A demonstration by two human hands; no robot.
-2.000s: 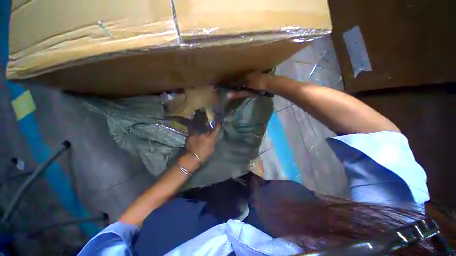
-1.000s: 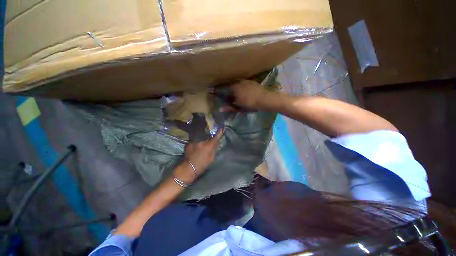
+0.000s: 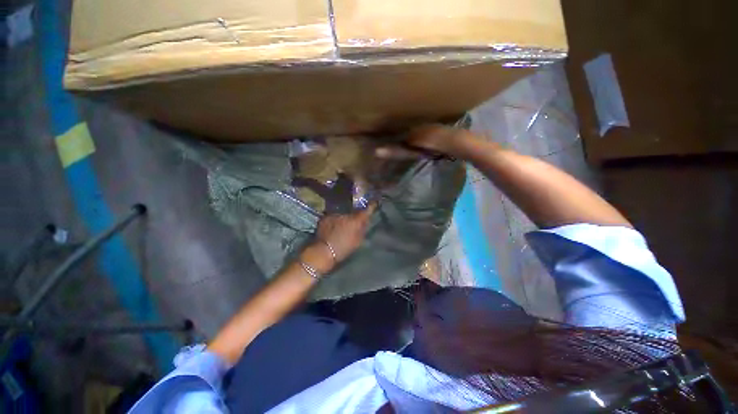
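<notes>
A large tan carton point(image 3: 324, 97) stands at the top of the view. A grey-green woven sack point(image 3: 275, 242) lies crumpled at its lower edge, with a torn opening showing tan card point(image 3: 328, 162) and shiny tape. My left hand point(image 3: 346, 230), with bracelets at the wrist, holds the sack's edge below the opening. My right hand point(image 3: 433, 139) is blurred at the carton's lower edge, right of the opening. It is closed around a dark tool that looks like scissors; the blades cannot be made out.
A brown carton point(image 3: 663, 89) with a pale tape strip stands at the right. Blue tape lines point(image 3: 89, 202) with a yellow patch mark the grey floor. Dark metal legs or bars point(image 3: 81, 263) stand at the lower left. Strands of hair cross the lower right.
The view has shifted, so the carton sits further right and higher. My right hand has moved slightly at the opening's right side. My left hand stays on the sack.
</notes>
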